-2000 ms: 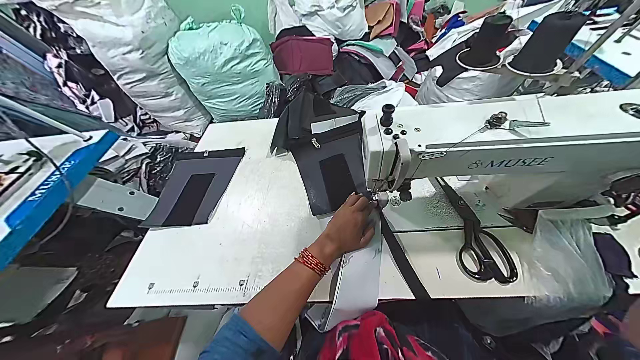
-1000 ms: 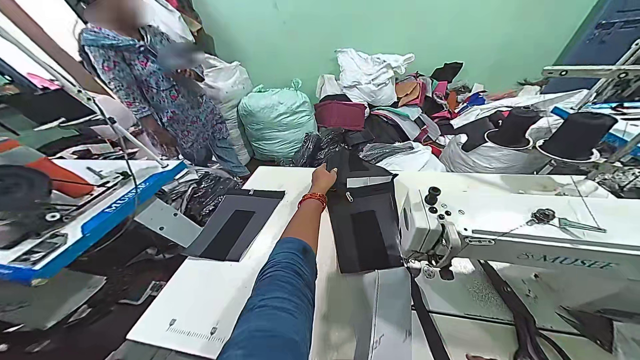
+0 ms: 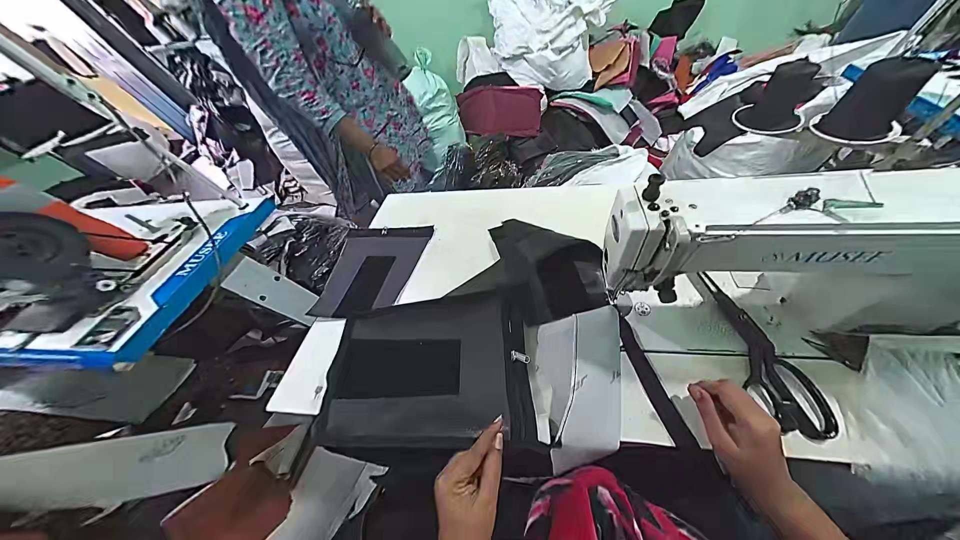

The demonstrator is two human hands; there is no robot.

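My left hand (image 3: 471, 480) touches or pinches the lower edge of a dark fabric panel (image 3: 420, 416) with a black patch and a zipper (image 3: 519, 357); whether it grips the edge is unclear. That panel lies across the front of the white sewing table, joined to or overlapping a pale grey piece (image 3: 592, 390). More black fabric (image 3: 555, 262) is bunched beside the needle area of the sewing machine (image 3: 795, 255). My right hand (image 3: 739, 435) is raised right of a black strip (image 3: 660, 390), thumb and finger together, its contents not visible. Black-handled scissors (image 3: 772, 367) lie behind it.
A second dark panel (image 3: 375, 274) lies at the table's left. Thread cones (image 3: 874, 97) stand behind the machine. Clear plastic (image 3: 907, 420) lies at right. Another machine with a blue-edged bed (image 3: 202, 277) is at left. A person (image 3: 330, 97) stands behind the table beside sacks and fabric scraps.
The zippered panel has turned sideways and come to the table's front edge. My left hand has drawn back from the far end of the fabric. My right hand has come into view.
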